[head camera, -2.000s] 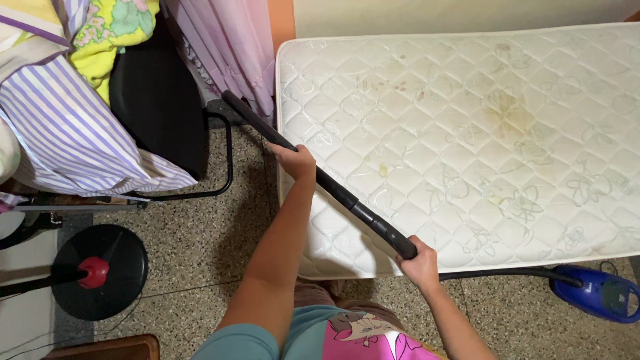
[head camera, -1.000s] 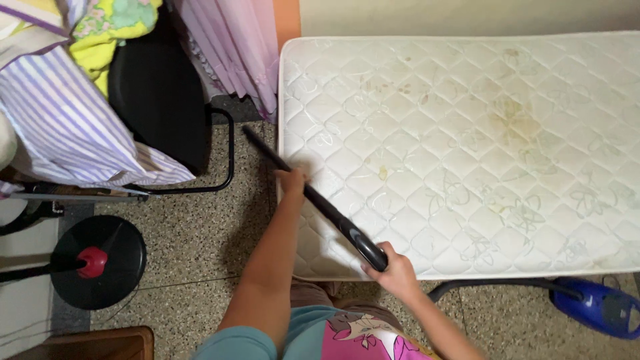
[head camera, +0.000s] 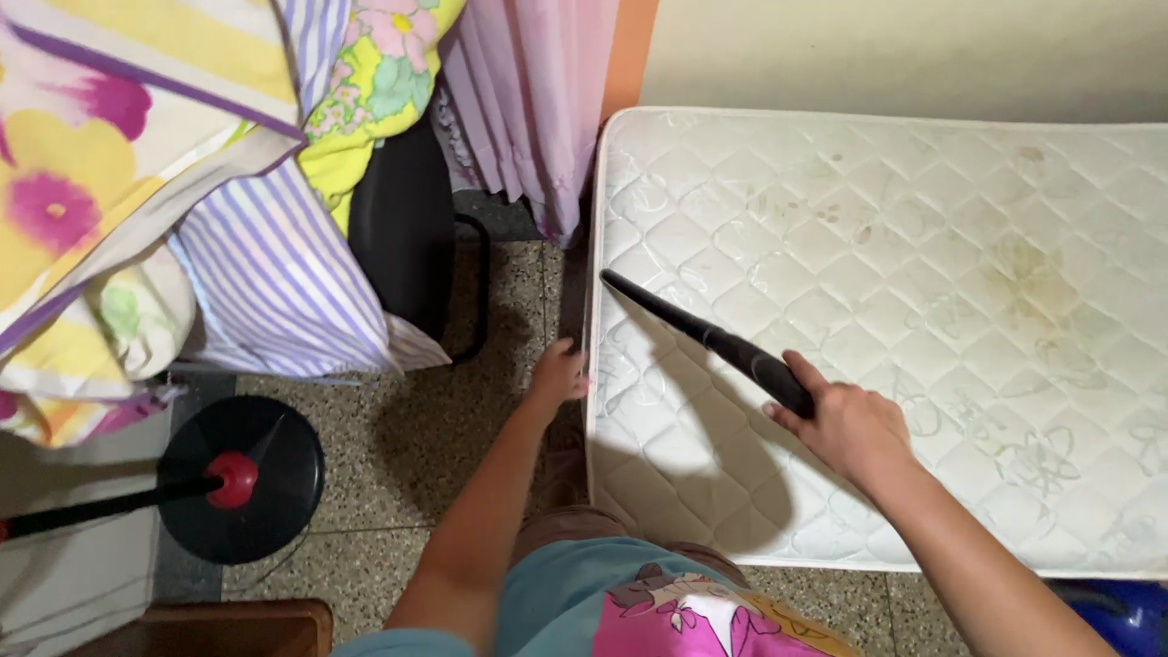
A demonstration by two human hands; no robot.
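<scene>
My right hand (head camera: 849, 420) grips the thick end of a black vacuum cleaner wand (head camera: 707, 334) above the white quilted mattress (head camera: 949, 365). The wand points up and left, its thin tip near the mattress's left edge. Brownish and yellowish stains mark the mattress. My left hand (head camera: 561, 372) is beside that same edge, off the wand, slightly blurred; the mattress edge partly hides its fingertips, so its grip is unclear. Part of a blue vacuum cleaner (head camera: 1118, 616) shows at the bottom right corner.
A black chair (head camera: 401, 228) holds striped and floral fabrics (head camera: 283, 274) on the left. Below stands a round black base with a red hub (head camera: 232, 480). A brown container (head camera: 246, 625) is at the bottom left. A pink curtain (head camera: 538, 100) hangs by the wall.
My left hand has let go of the wand and moved down to the mattress's left edge. My right hand has moved over the mattress with the wand, whose tip was beyond the left edge before.
</scene>
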